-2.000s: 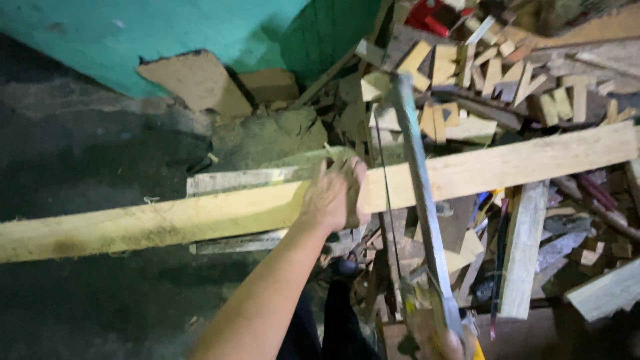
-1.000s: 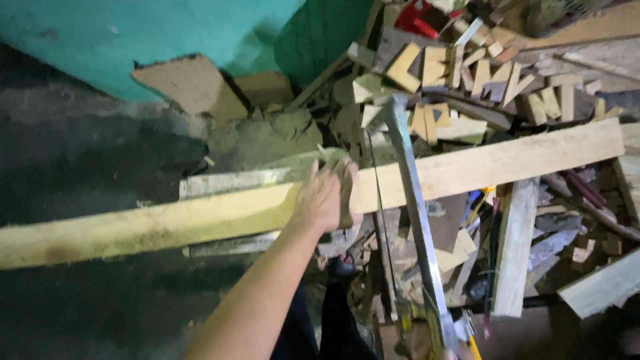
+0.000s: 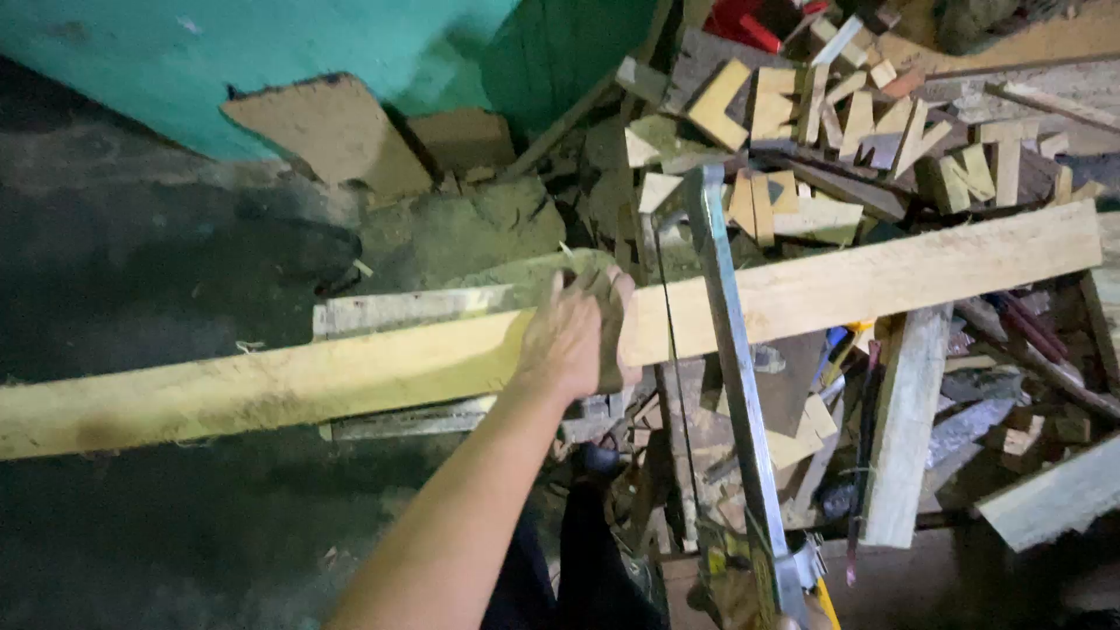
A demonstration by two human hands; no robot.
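A long pale wooden board (image 3: pixel 875 280) lies across the view, over a narrower support of wood (image 3: pixel 411 312). My left hand (image 3: pixel 573 337) presses down on the board near its middle, fingers bent over the far edge. Just right of that hand, the thin blade of a metal-framed bow saw (image 3: pixel 735 350) crosses the board. My right hand (image 3: pixel 770 608) is at the saw's lower end by the bottom edge, mostly out of view, and holds it. Whether the blade has cut into the wood cannot be told.
Wooden offcuts and cut wooden letters (image 3: pixel 774 105) are heaped at the upper right. Another plank (image 3: pixel 906 437) slants below the board, among tools and scraps. A broken brown panel (image 3: pixel 328 131) leans on the green wall (image 3: pixel 350 44). My legs show at the bottom middle.
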